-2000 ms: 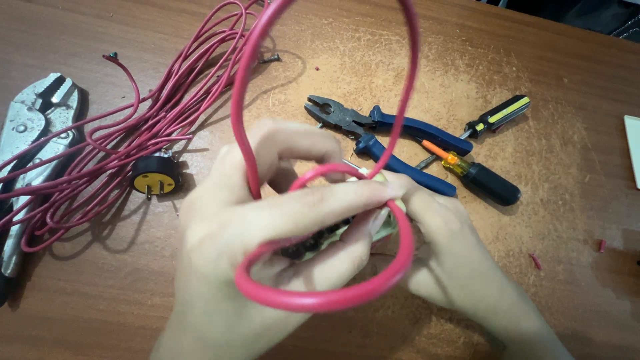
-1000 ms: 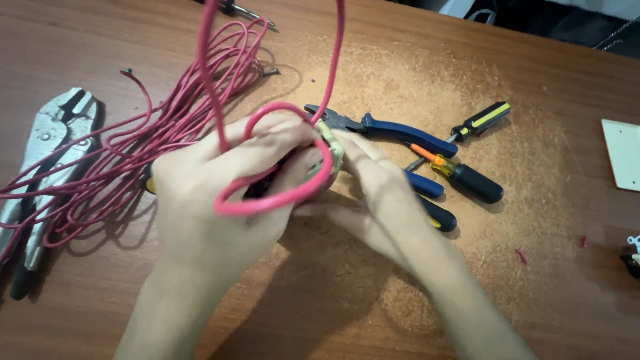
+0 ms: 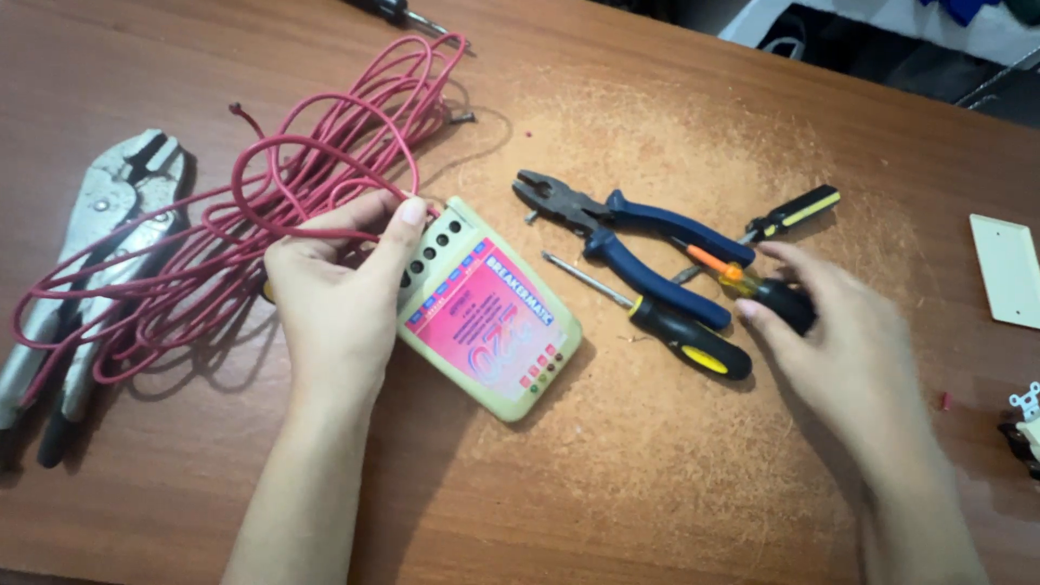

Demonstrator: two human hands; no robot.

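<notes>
My left hand (image 3: 345, 276) holds the corner of a pale green plastic voltage protector (image 3: 487, 325), thumb and fingers pinching a red wire (image 3: 305, 142) at its terminal end. The box's printed label faces up. My right hand (image 3: 837, 341) reaches over a screwdriver with a black and orange handle (image 3: 760, 292), thumb and forefinger on either side of it; whether they touch it cannot be told. Left of that hand lie combination pliers with blue grips (image 3: 650, 219) and a black-and-yellow screwdriver (image 3: 691, 337). Behind them is a smaller black-and-yellow screwdriver (image 3: 796, 211).
Locking pliers (image 3: 106, 219) lie at the left under part of a tangled coil of red wire (image 3: 341, 106). A dark-handled tool (image 3: 398, 12) is at the far edge. At the right are a cream plate (image 3: 1007, 268) and a small part with metal terminals (image 3: 1028, 431). A wire scrap (image 3: 945, 400) lies nearby.
My right hand has left the box and moved right to the screwdrivers. The box, mostly hidden by my hands before, now shows its label, still in my left hand.
</notes>
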